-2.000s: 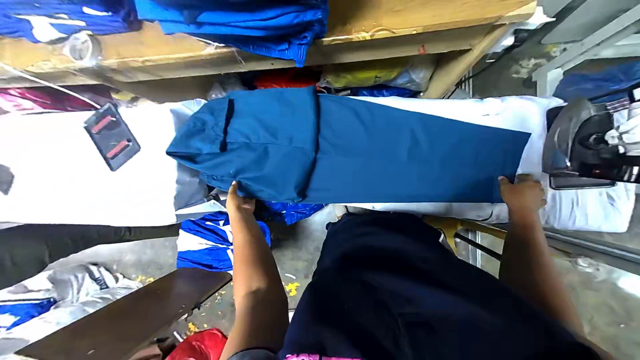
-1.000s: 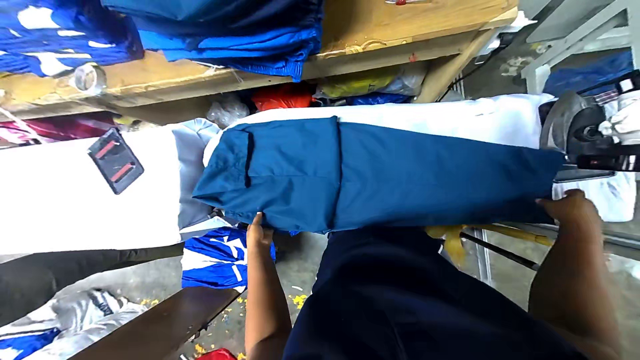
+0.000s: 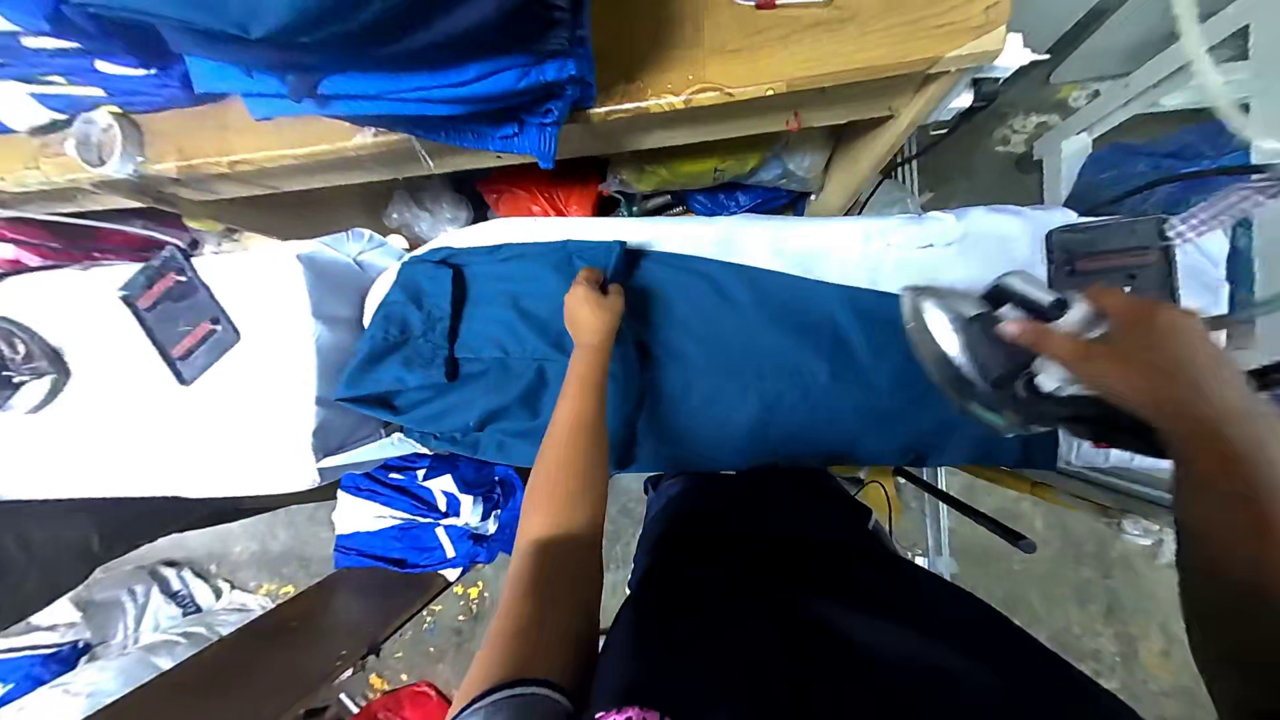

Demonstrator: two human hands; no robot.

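Note:
A dark teal-blue garment, with a shape like a trouser leg, (image 3: pixel 760 360) lies lengthwise over a white padded ironing board (image 3: pixel 830 240). My left hand (image 3: pixel 594 305) pinches the folded-over layer of the cloth near its upper edge, fingertips partly hidden by the hand. My right hand (image 3: pixel 1120 350) grips an electric clothes iron (image 3: pixel 975 350) at the garment's right end; the iron is blurred, and whether its soleplate touches the cloth I cannot tell. Right of the garment, a dark iron rest (image 3: pixel 1110 255) lies on the white cover.
Folded blue garments (image 3: pixel 400 70) and a tape roll (image 3: pixel 104 142) sit on a wooden shelf (image 3: pixel 780 60) beyond the board. Another white padded surface (image 3: pixel 240 420) at left bears a second iron rest (image 3: pixel 180 315) and part of another iron (image 3: pixel 25 368). A dark bench (image 3: pixel 270 640) stands lower left.
My right hand has left the garment's right end and taken hold of the iron, now over the cloth. My left hand has moved from the near edge up to the upper edge of the fold.

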